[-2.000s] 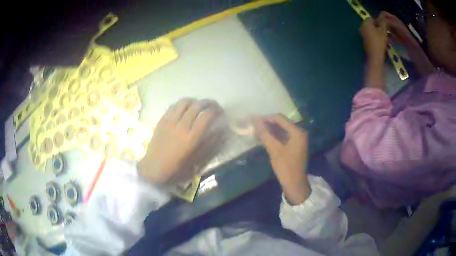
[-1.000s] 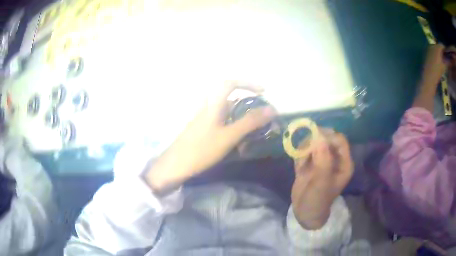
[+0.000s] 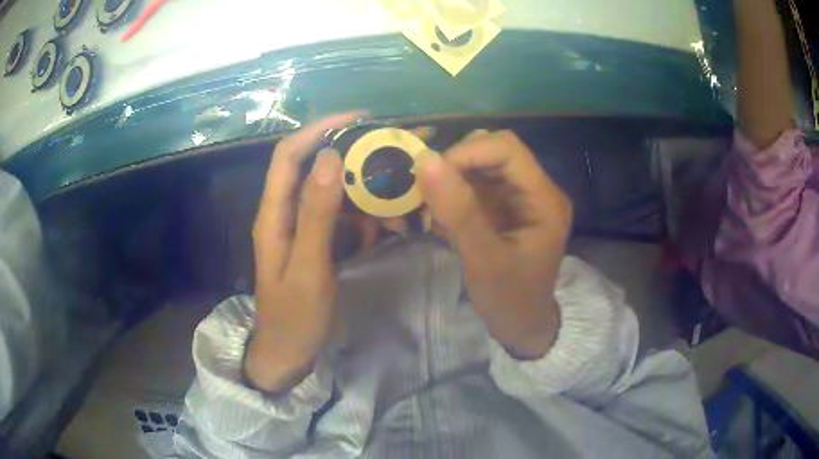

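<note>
A pale-yellow adhesive ring (image 3: 366, 196) lies over or just above a dark watch case (image 3: 337, 136) in front of my chest. A small bluish spot shows through the ring's centre hole. My left hand (image 3: 301, 211) holds the case by its left side, thumb at its rim. My right hand (image 3: 503, 224) pinches the ring's right edge between thumb and fingers. The ring covers most of the case, so I cannot tell if they touch all round.
Several finished cases (image 3: 78, 81) with pale rings sit at the mat's upper left beside a red stick (image 3: 144, 20). Yellow die-cut sheets (image 3: 456, 59) overhang the mat's front edge. A co-worker's pink sleeve (image 3: 763, 224) is at right, a white sleeve (image 3: 22, 287) at left.
The ring has moved left from beside the case to over it, and both hands are now together at chest level. The view has tipped down, with the bench edge higher in the picture.
</note>
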